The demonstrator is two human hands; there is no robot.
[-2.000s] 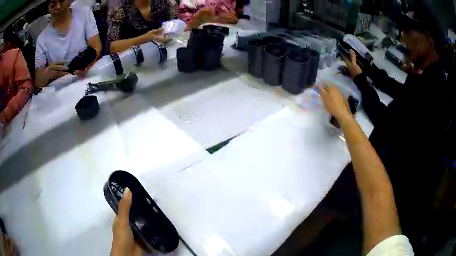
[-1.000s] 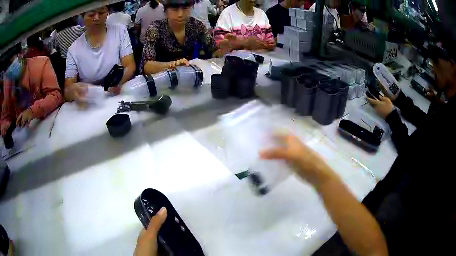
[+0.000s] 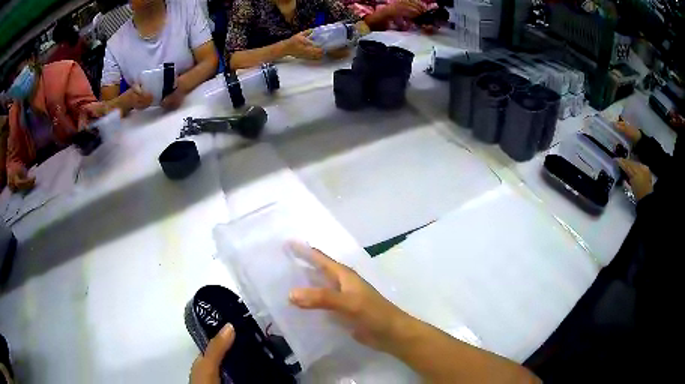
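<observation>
My left hand [image 3: 212, 358] holds a black oval end cap [image 3: 239, 339] at the bottom, open side up, thumb over its near rim. A round slotted grille shows at its far end. My right hand [image 3: 349, 304] is on a translucent housing [image 3: 274, 270], directly right of the cap, fingers spread over its side. A small black module [image 3: 282, 346] and a thin red wire show between housing and cap. Whether the housing touches the cap is unclear. The cap's near end is cut off by the picture's edge.
A black cup [image 3: 179, 160] and a black handled piece [image 3: 225, 123] lie mid-left. Dark sleeves [image 3: 373, 75] stand at the far side, with more dark sleeves [image 3: 502, 112] to the right. A black end part [image 3: 577, 182] lies near another worker's hands. People work opposite.
My right hand has brought the translucent housing from the right to beside the black cap in my left hand. At the right, another worker's hands now hold a clear unit by the black end part.
</observation>
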